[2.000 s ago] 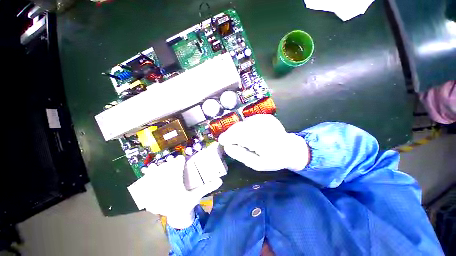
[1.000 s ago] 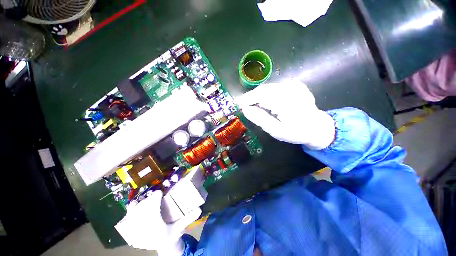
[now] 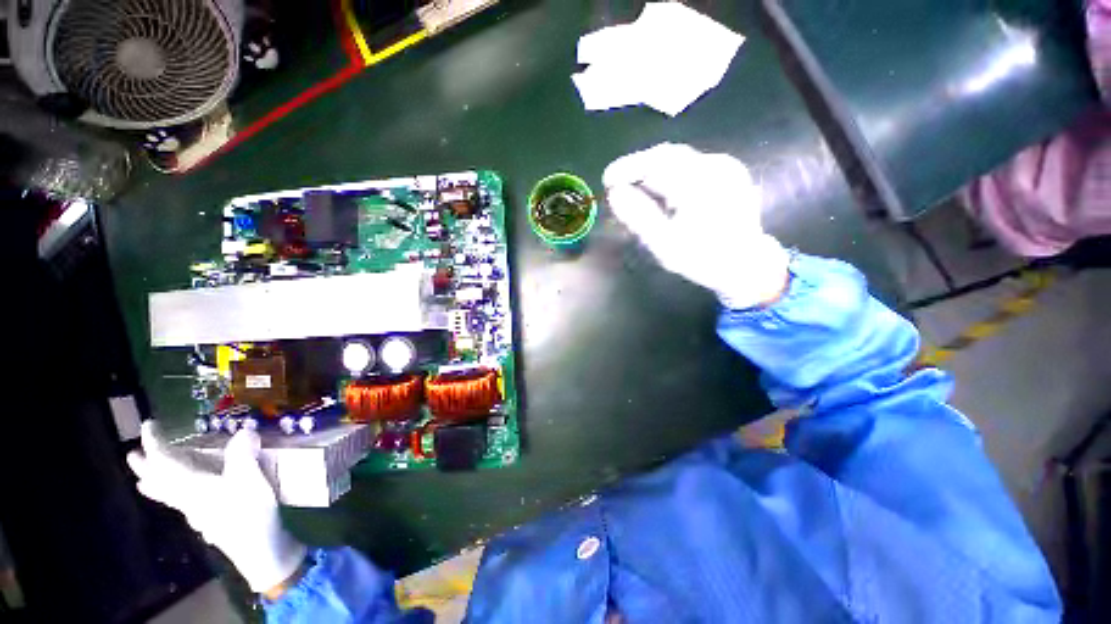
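Observation:
The green circuit board point(image 3: 497, 305) lies flat on the bench, left of centre. It carries a long silvery heat sink point(image 3: 292, 307), two orange copper-wound chokes point(image 3: 463, 393) and a finned heat sink point(image 3: 319, 469) at its near edge. My gloved left hand point(image 3: 225, 500) is at the near left corner, thumb and fingers around the finned heat sink's left end. My gloved right hand point(image 3: 688, 213) is beside the green cup point(image 3: 563, 241), fingertips pinched on a thin stick point(image 3: 596, 201) that reaches the rim. Its tip is hard to see. The cup holds a dark amber liquid.
A white sheet point(image 3: 664, 59) lies beyond the cup. A desk fan point(image 3: 140, 59) stands at the far left, near red and yellow edging point(image 3: 286, 110). Another dark green bench top point(image 3: 938, 92) is at the right, with a person's pink sleeve point(image 3: 1048, 195) beside it.
My right hand has gone from the board's near edge, past its right side, to the cup. The board now sits squarer in view. My left hand has stayed at the finned heat sink, its fingers now more spread.

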